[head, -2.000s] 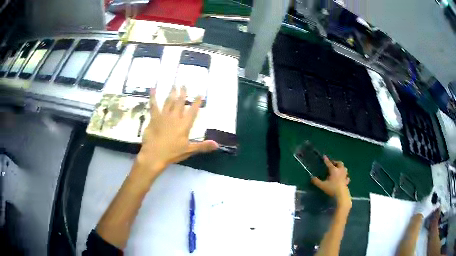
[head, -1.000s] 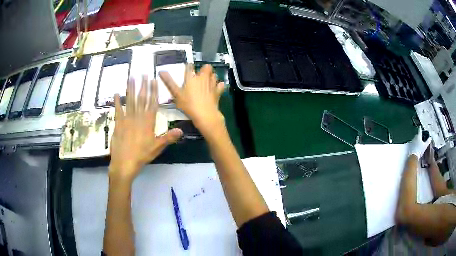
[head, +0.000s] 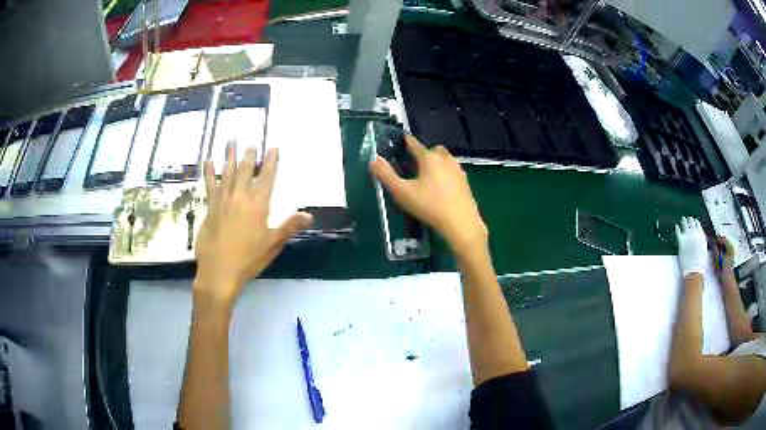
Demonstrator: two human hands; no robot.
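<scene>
My right hand (head: 437, 189) holds a phone frame (head: 395, 210) by its upper part, fingers and thumb on its edges, over the green mat just right of the white end plate (head: 306, 143). My left hand (head: 239, 218) is spread with fingers apart, its fingertips over the lower end of another phone frame (head: 241, 113) on the plate. Whether those fingertips touch it cannot be told. More phone frames (head: 181, 126) lie in a row to the left on the feed track (head: 50, 206). The taped cover plate (head: 160, 222) is left of my left hand.
A blue marker pen (head: 308, 369) lies on white paper (head: 378, 336). A metal post (head: 369, 59) stands behind the plate. A black blister tray (head: 504, 101) is beyond my right hand. At right, a neighbour's white-gloved hand (head: 692, 245) is near a bare frame (head: 602, 233).
My right hand has moved right from the white plate and now holds a phone frame over the green mat. The plate's right part is uncovered. My left hand stays spread at the plate.
</scene>
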